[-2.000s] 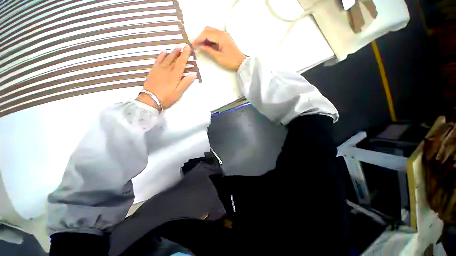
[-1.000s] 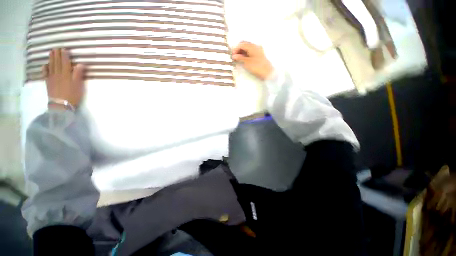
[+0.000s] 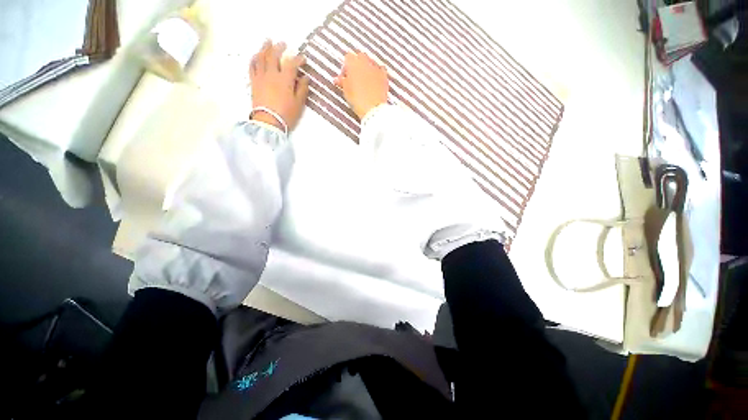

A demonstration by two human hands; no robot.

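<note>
Brown strips (image 3: 459,90) lie in close parallel rows with white gaps between, on a large white sheet (image 3: 344,205). My left hand (image 3: 279,84) rests flat at the left end of the rows, fingers spread, fingertips on the sheet. My right hand (image 3: 363,84) is on the strips just to the right of it, fingers curled down near the left ends of the rows. Whether something small is under the right fingertips cannot be made out.
A pale round roll or jar (image 3: 175,41) stands upper left. A striped-edge stack (image 3: 101,29) is beyond it. A cream bag part with a looped handle (image 3: 630,254) lies at right, with loose brown straps (image 3: 671,189). A red-and-white box (image 3: 681,29) is far right.
The view has turned left, so the rows now slant. My right hand has moved from the right end of the rows to near my left hand at the left end.
</note>
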